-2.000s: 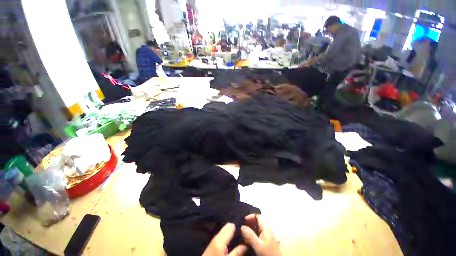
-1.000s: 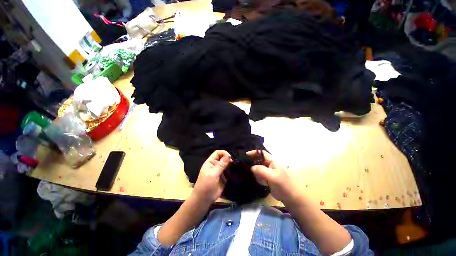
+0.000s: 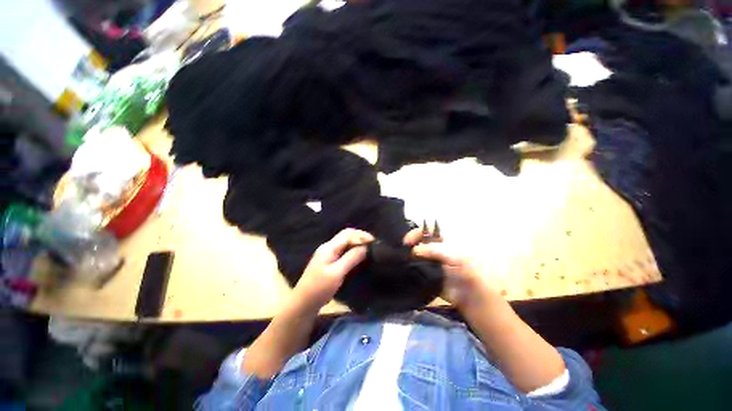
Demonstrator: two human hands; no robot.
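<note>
A black garment [image 3: 393, 281] lies bunched at the table's near edge, with black cloth running up and left from it. My left hand [image 3: 335, 261] pinches its cloth between thumb and fingers. My right hand [image 3: 440, 261] also holds the cloth, to the right. Thread snips [image 3: 431, 230] show two short dark points beyond my right fingers, pointing up and apart. Their handles are hidden in the hand. A small white label [image 3: 314, 206] shows on the black cloth above my left hand. The picture is blurred, so no thread can be seen.
A large black garment pile [image 3: 353, 80] spans the far side of the table [image 3: 562, 241]. A black smartphone [image 3: 154, 283] lies near the left edge. A red round tin [image 3: 140, 197] with white material and crumpled clear plastic [image 3: 80, 241] are beyond it. Dark sparkly fabric [image 3: 622, 156] hangs right.
The view has tilted down from the room to the table and my sleeves. My hands stay on the garment; the snips' points now show above my right fingers.
</note>
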